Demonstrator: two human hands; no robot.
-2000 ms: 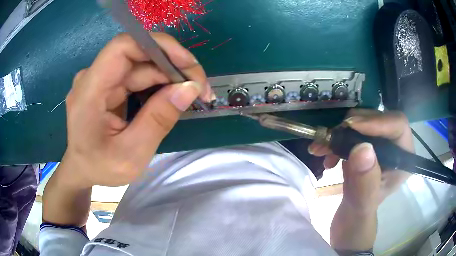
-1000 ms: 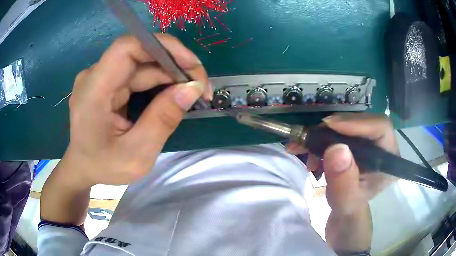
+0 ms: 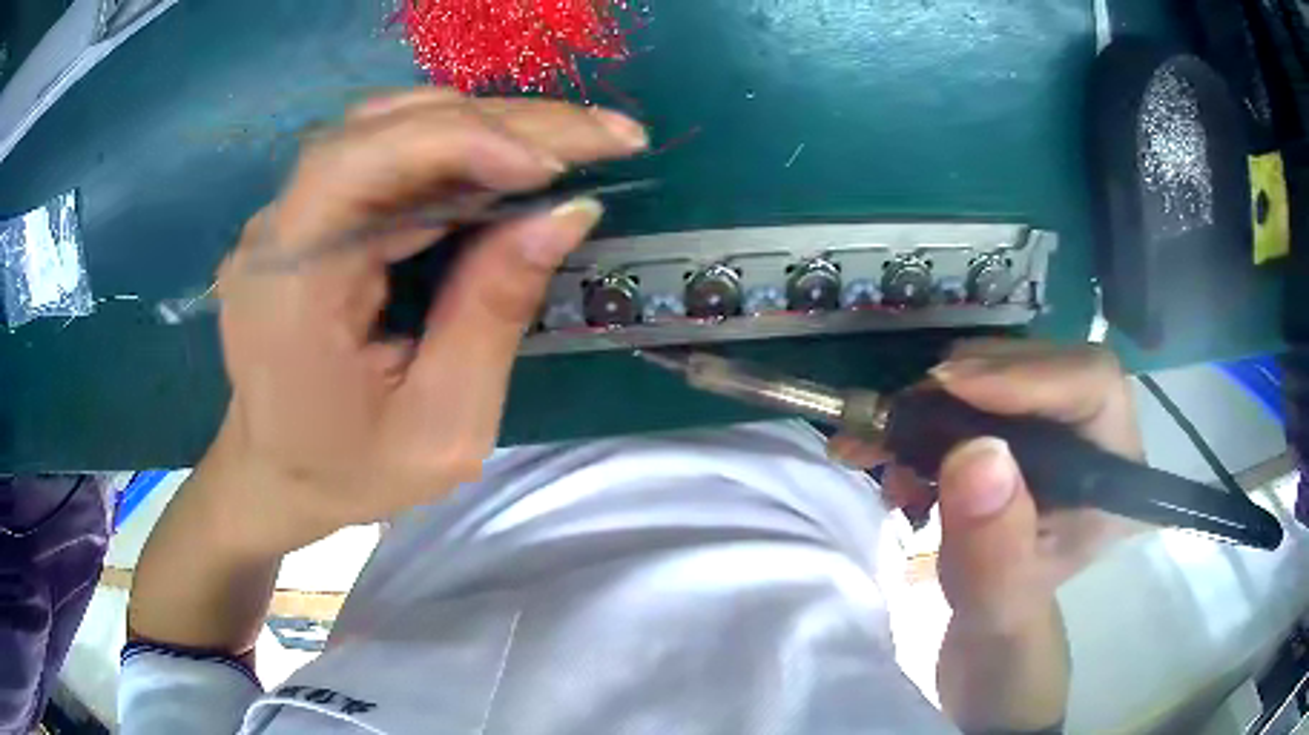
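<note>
My left hand (image 3: pixel 388 316) is blurred and holds the grey tweezers (image 3: pixel 610 188), their tips pointing right, above the mat behind the strip. My right hand (image 3: pixel 1026 488) holds the soldering iron (image 3: pixel 782 391) by its black handle. The iron's thin tip points left, close to the front edge of the metal strip (image 3: pixel 876 313). Whether it touches is unclear. Several round components (image 3: pixel 815 284) sit in a row in the strip. My left hand hides the strip's left end. Thin red wire shows along the strip's front edge.
A pile of red jumper wires (image 3: pixel 517 36) lies on the green mat (image 3: pixel 861 101) at the back. The black stand tray (image 3: pixel 1177 144) with silvery crumbs and the yellow sponge (image 3: pixel 1269 208) are at the right. A shiny whitish packet (image 3: pixel 46 259) lies at the left.
The tweezers have lifted from the strip and turned, so their tips now point right behind it. My left fingers have opened out somewhat. The iron remains near the strip's front edge.
</note>
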